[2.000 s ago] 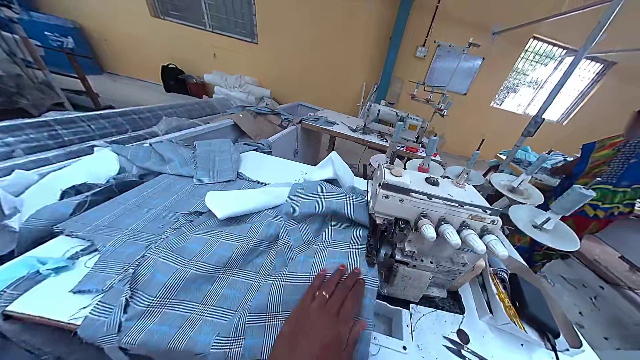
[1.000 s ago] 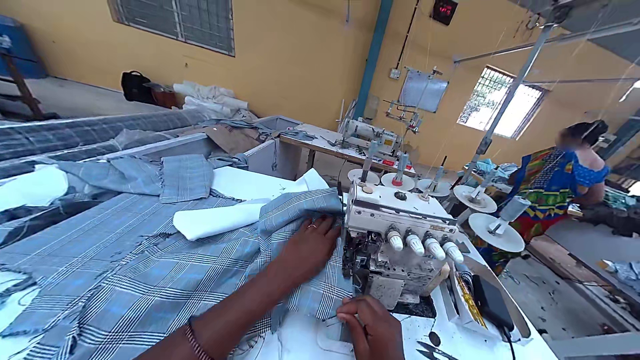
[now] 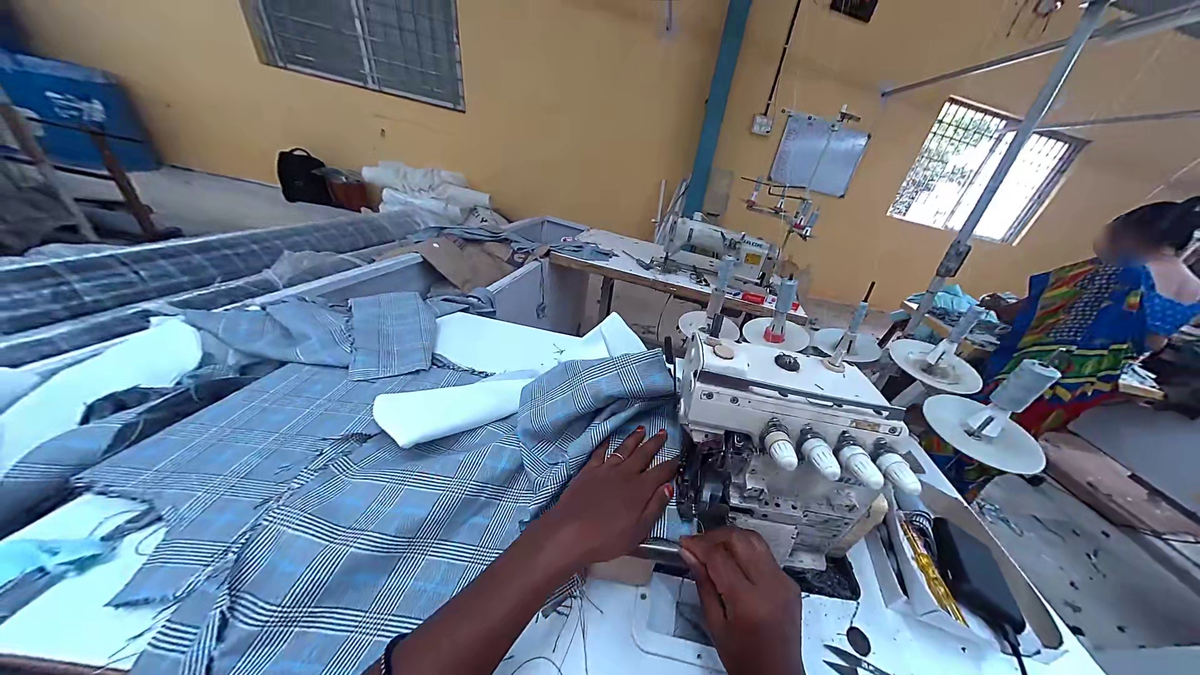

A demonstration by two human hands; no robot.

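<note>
Blue-grey plaid fabric [image 3: 412, 506] spreads over the white worktable and bunches up against the left side of a white overlock sewing machine [image 3: 797, 403]. My left hand [image 3: 614, 492], a ring on one finger, lies palm down on this fabric with its fingers spread, just left of the machine's needle area. Close to the machine's front left corner, my right hand [image 3: 745, 595] is curled, its fingertips at the near edge of the cloth and a metal plate; whether it pinches either one cannot be seen. The needle and presser foot are largely hidden.
Thread snips [image 3: 851, 661] lie on the table at the lower right, near a tray [image 3: 1017, 586] with a black item. Thread cones on discs [image 3: 984, 433] stand behind the machine. Another sewing machine [image 3: 717, 246] is farther back. A person [image 3: 1078, 309] is at the right.
Two seconds ago one hand lay on the fabric front; now my left hand lies farther in beside the machine, with my right hand at the cloth's near edge. The bunched cloth has shifted slightly.
</note>
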